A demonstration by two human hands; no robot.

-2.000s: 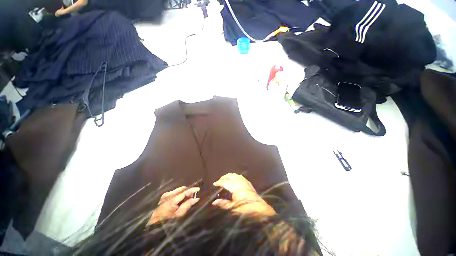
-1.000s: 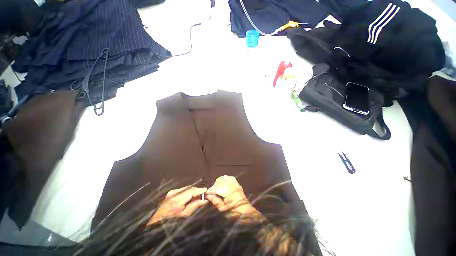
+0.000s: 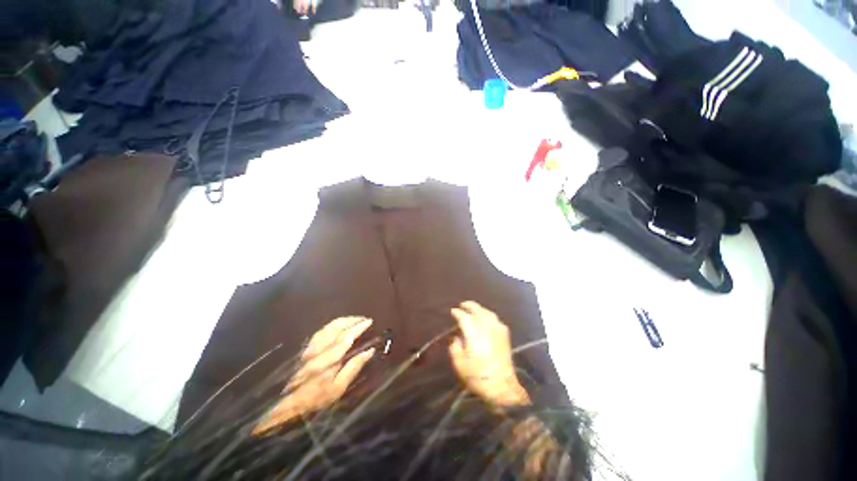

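Observation:
A brown vest [image 3: 310, 268] lies flat on the white table, neck opening away from me, its lower part hidden by blurred hair strands. My left hand [image 3: 329, 362] rests over the vest left of the front line, thumb and fingers apart. My right hand [image 3: 484, 352] is over the vest right of the front line, fingers apart. A tiny shiny spot [image 3: 387, 345] shows at the centre front between the hands; it may be a button or snap.
Thread snips [image 3: 648, 327] lie right of the vest. A black bag [image 3: 620, 211] bears a smartphone [image 3: 675, 215], with a black striped jacket [image 3: 752, 122] beyond. A blue cap [image 3: 494, 93] and a red item [image 3: 543, 158] are ahead. Navy garments [image 3: 207, 75] and a brown garment [image 3: 94, 235] are left.
My hands met at the centre front one second ago and have now parted, my right hand moving right. The view has shifted slightly.

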